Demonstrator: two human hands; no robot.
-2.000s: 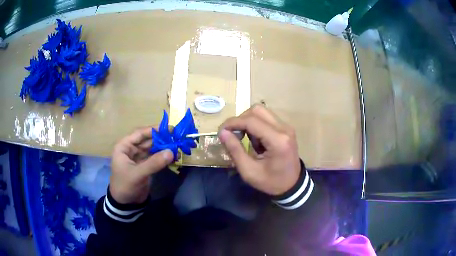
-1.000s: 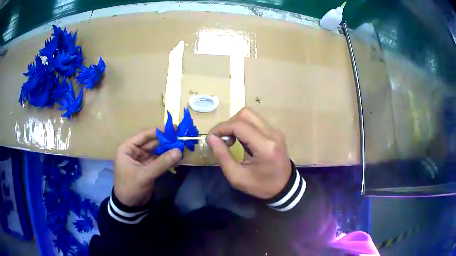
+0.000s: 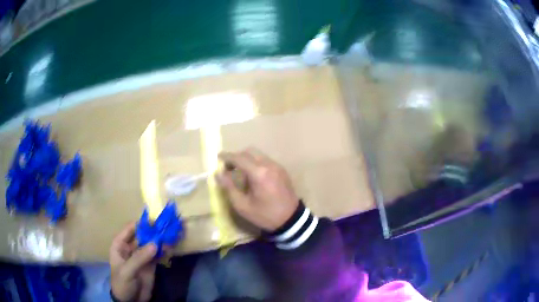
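Note:
My left hand (image 3: 135,265) holds a blue spiky hair piece (image 3: 161,229) by its lower edge at the front edge of the worktop. My right hand (image 3: 258,187) pinches a thin pale applicator stick (image 3: 201,176). The stick points left, and its far end is at the small white oval glue dish (image 3: 180,185). Blur hides whether the tip touches the inside of the dish. The dish lies between two pale yellow tape strips (image 3: 150,171).
A pile of blue hair pieces (image 3: 36,171) lies at the left of the worktop. A white glue bottle (image 3: 317,48) stands at the far edge. A clear partition panel (image 3: 378,203) is at the right. Blue crates (image 3: 395,259) are below the bench edge.
The view has shifted and blurred. The stick has left the hair piece and now reaches the dish. My left hand still holds the hair piece, now lower in the picture.

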